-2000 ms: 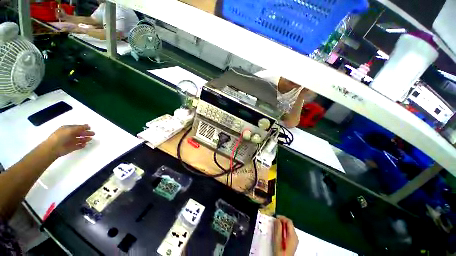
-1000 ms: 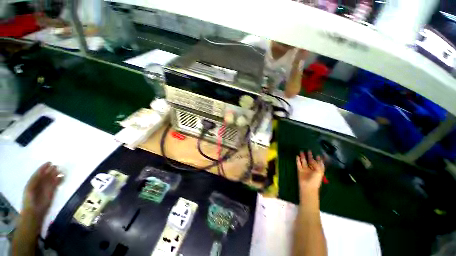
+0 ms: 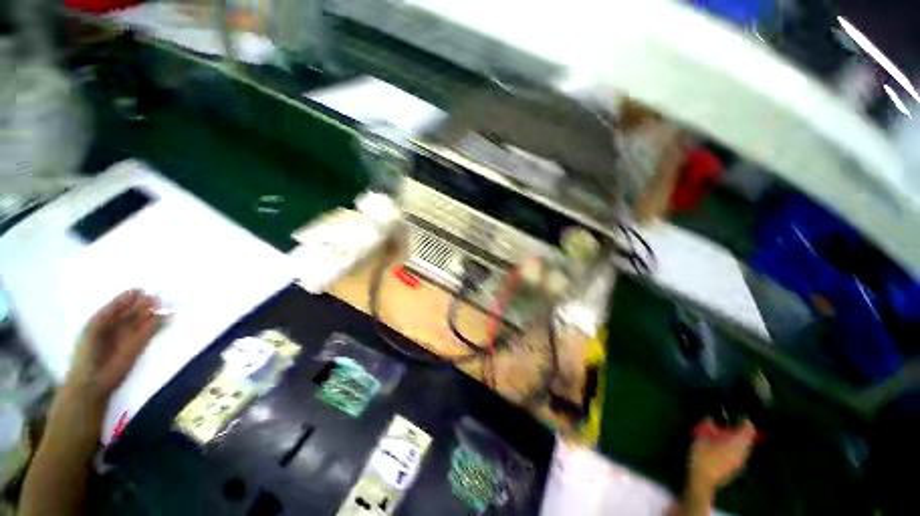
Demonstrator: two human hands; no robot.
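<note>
The picture is blurred. My left hand (image 3: 119,338) is over the white sheet at the left, fingers loosely bent, with no clear object in it. My right hand (image 3: 721,459) is at the lower right over the green bench top, with a red pen-like tool (image 3: 710,431) across its fingers. Small dark items (image 3: 741,405) lie just beyond its fingertips; contact is unclear. The black panel (image 3: 293,398) holds two cream socket strips (image 3: 207,411), a white adapter (image 3: 248,354) and green circuit boards (image 3: 348,387) under clear film.
The bench instrument (image 3: 474,217) stands behind the panel with cables and a red wire (image 3: 493,328) in front. A phone (image 3: 113,214) lies on the left sheet (image 3: 207,257). A white shelf (image 3: 726,111) crosses above. A pale pile (image 3: 338,242) sits beside the instrument. Another sheet (image 3: 595,484) lies right of the panel.
The view has shifted. My right hand has moved from the right sheet out over the green bench top, then further right toward the dark items. My left hand remains over the left sheet.
</note>
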